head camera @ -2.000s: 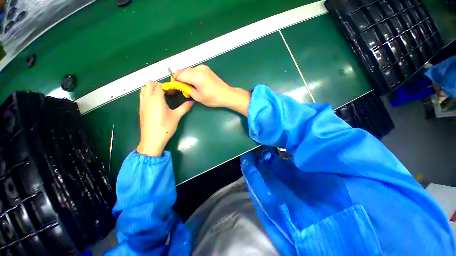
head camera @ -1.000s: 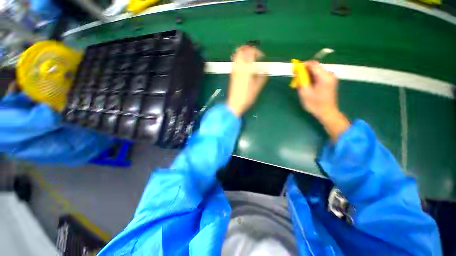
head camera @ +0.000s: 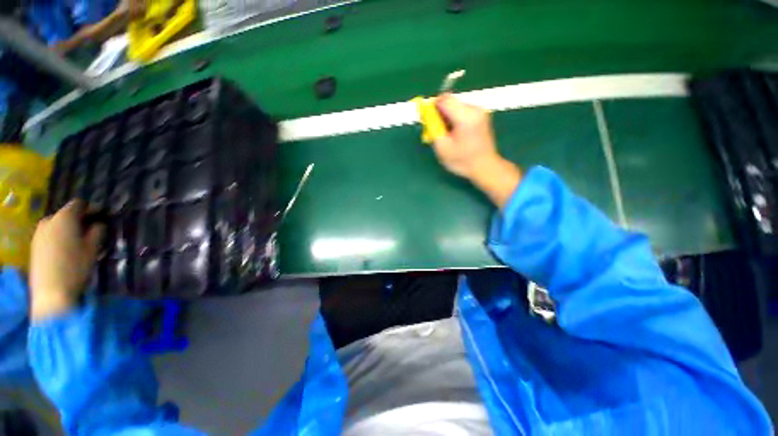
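My right hand (head camera: pixel 467 140) is closed around a bright yellow tool (head camera: pixel 432 120) above the white rail. A thin pale-tipped stick (head camera: pixel 452 81) projects above this hand. My left hand (head camera: pixel 64 255) is at the left part of the stacked black pocketed trays (head camera: pixel 183 223), fingers curled over the top tray. Something dark is by its fingertips, but I cannot tell whether it is a held part or the tray. Some pockets seem to hold round dark parts. A round black part (head camera: pixel 325 87) lies on the green belt (head camera: pixel 546 43) beyond the rail.
A thin pale line (head camera: pixel 298 189) lies on the green bench (head camera: pixel 384 213) beside the left stack. Another black tray stack (head camera: pixel 751 153) stands at the right. A yellow fan (head camera: pixel 19 204) is at the far left. A yellow tray (head camera: pixel 159 27) and another person's arm (head camera: pixel 98 32) are at upper left.
My hands have separated. My left hand has moved left from the work, past the belt edge, onto the tray stack. My right hand keeps the yellow tool. The view has swung left.
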